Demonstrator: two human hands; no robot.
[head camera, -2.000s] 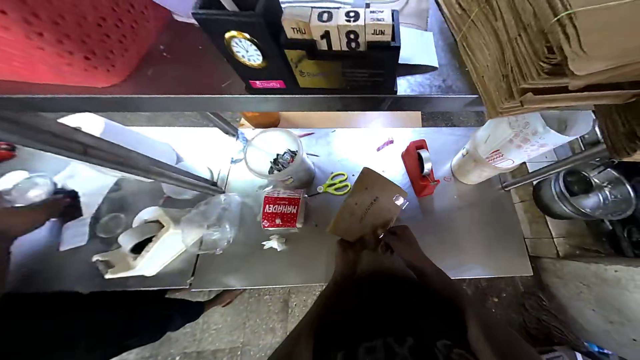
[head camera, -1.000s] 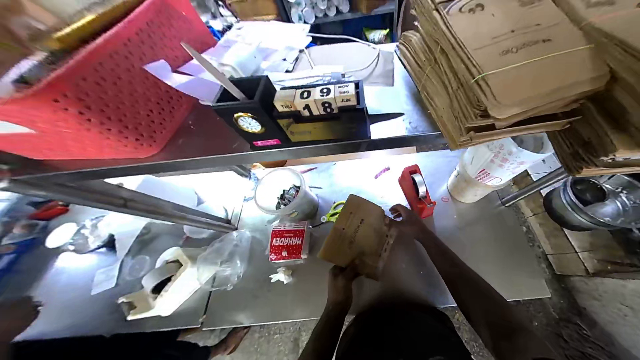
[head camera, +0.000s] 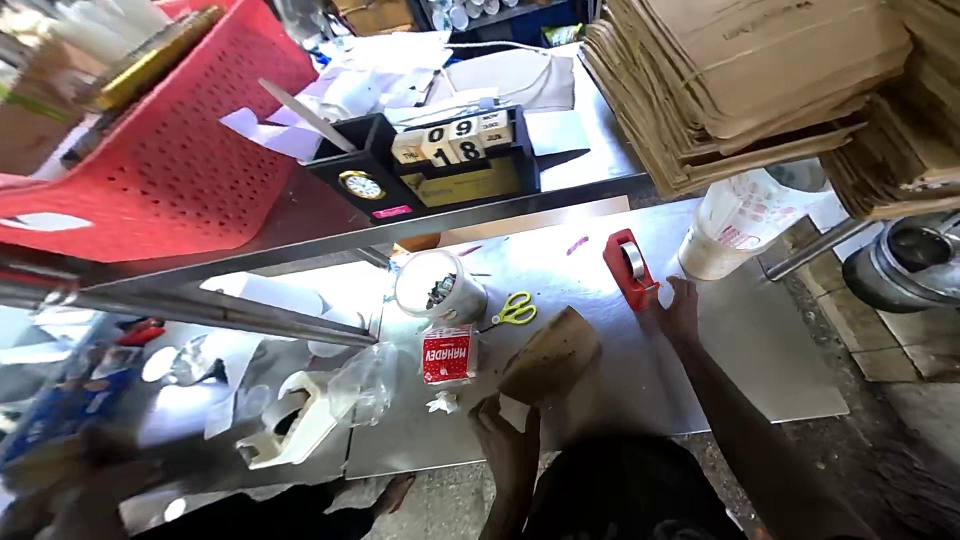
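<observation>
My left hand (head camera: 510, 439) grips the near end of a brown paper bag (head camera: 553, 358) above the metal table. My right hand (head camera: 677, 307) is at the near end of a red tape dispenser (head camera: 626, 266), its fingertips at the cutter end; whether a piece of tape is between them is hard to tell. Left of the bag lie yellow-green handled scissors (head camera: 516, 310), a red and white packet (head camera: 448, 355) and a crumpled white scrap (head camera: 442, 403). Behind the packet stands a white plastic tub (head camera: 441, 287) with small dark pieces inside.
A metal shelf (head camera: 450, 217) crosses above the table, bearing a pink basket (head camera: 187, 150), a black desk organizer (head camera: 457, 161) and stacked paper bags (head camera: 780, 67). A translucent bucket (head camera: 716, 240) stands right of the dispenser. At left are a cream tape dispenser (head camera: 300, 431) and a co-worker's blurred arm (head camera: 105, 472).
My right hand has left the paper bag and moved right to the red tape dispenser. The bag remains in my left hand. The view has tilted up since the earliest frame.
</observation>
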